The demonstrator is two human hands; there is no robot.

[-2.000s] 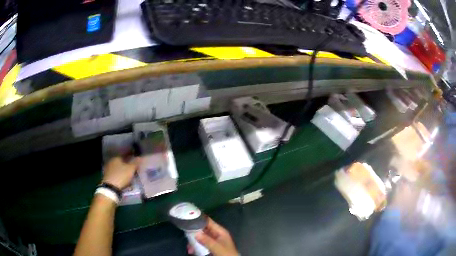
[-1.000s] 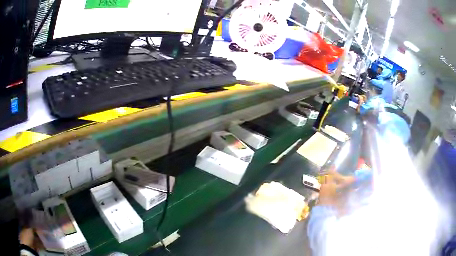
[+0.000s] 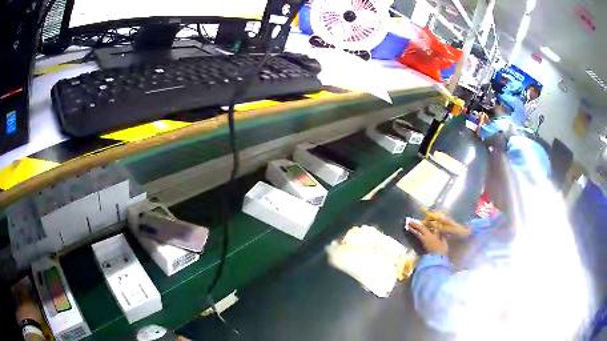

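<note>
My left hand (image 3: 29,314), with a wristband, is cut off at the bottom left, beside a box with a red-green phone picture (image 3: 61,300); what it holds cannot be told. The barcode scanner (image 3: 152,332) shows only its rounded head at the bottom edge. A sliver of my right hand (image 3: 184,338) shows beside it; the grip is out of the picture. An open white box base (image 3: 126,277) lies right of the picture box. A smartphone (image 3: 172,230) lies tilted across another white box (image 3: 174,258).
More boxes (image 3: 279,209) lie along the green belt (image 3: 206,266). White inserts (image 3: 86,214) line the ledge. A black cable (image 3: 233,153) hangs across the view. The keyboard (image 3: 180,86) and a fan are on the shelf. A person in blue (image 3: 439,286) works at right near a cream pile (image 3: 373,260).
The view has swung right since the first frame, then shifted slightly. My hands now sit at the bottom left and bottom edge. The neighbouring person's hands have moved down slightly.
</note>
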